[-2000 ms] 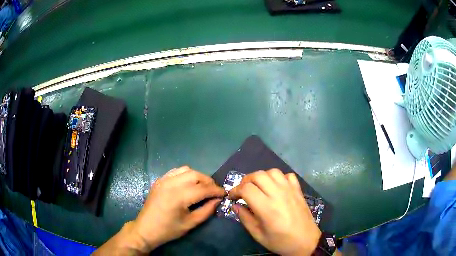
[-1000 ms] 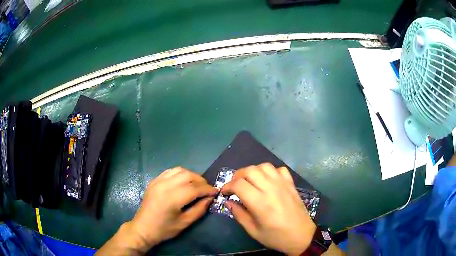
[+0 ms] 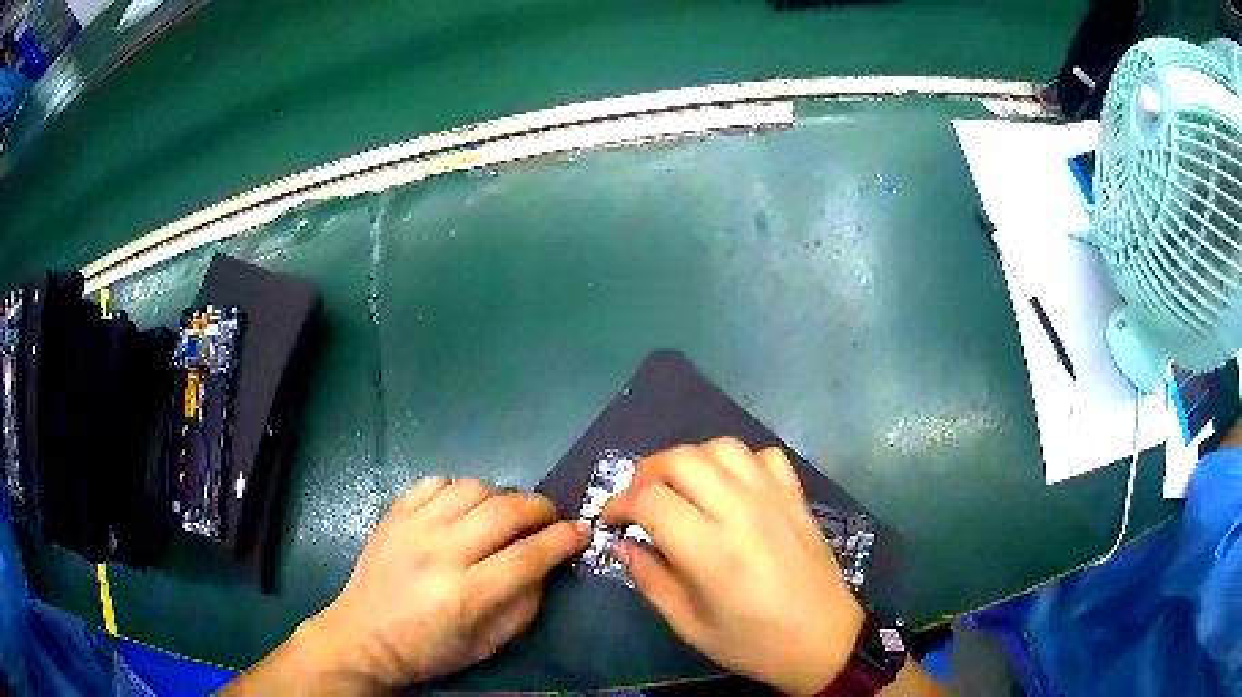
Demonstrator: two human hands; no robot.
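An opened phone body (image 3: 613, 475) lies on a black foam pad (image 3: 666, 395) at the lower middle. Its main board end shows between my hands; its other end shows right of my right hand, and the middle is covered. My left hand (image 3: 456, 572) is at the board's left edge, fingers together, fingertips touching the board's edge. My right hand (image 3: 729, 558) reaches over the phone with thumb and index finger close together on the board. Any small part between the fingertips is too hidden to tell.
Stacked phones on black pads (image 3: 102, 422) stand at the far left, with another open phone (image 3: 202, 422) on a pad beside them. A pale rail (image 3: 545, 130) borders the green conveyor belt. A mint-green fan (image 3: 1174, 204), white paper (image 3: 1015, 259) and dark pen (image 3: 1053, 338) are at right.
My left hand's fingers have closed together and flattened beside the board. My right hand stays over the board. The view has shifted, and the pad on the belt has nearly left the top edge.
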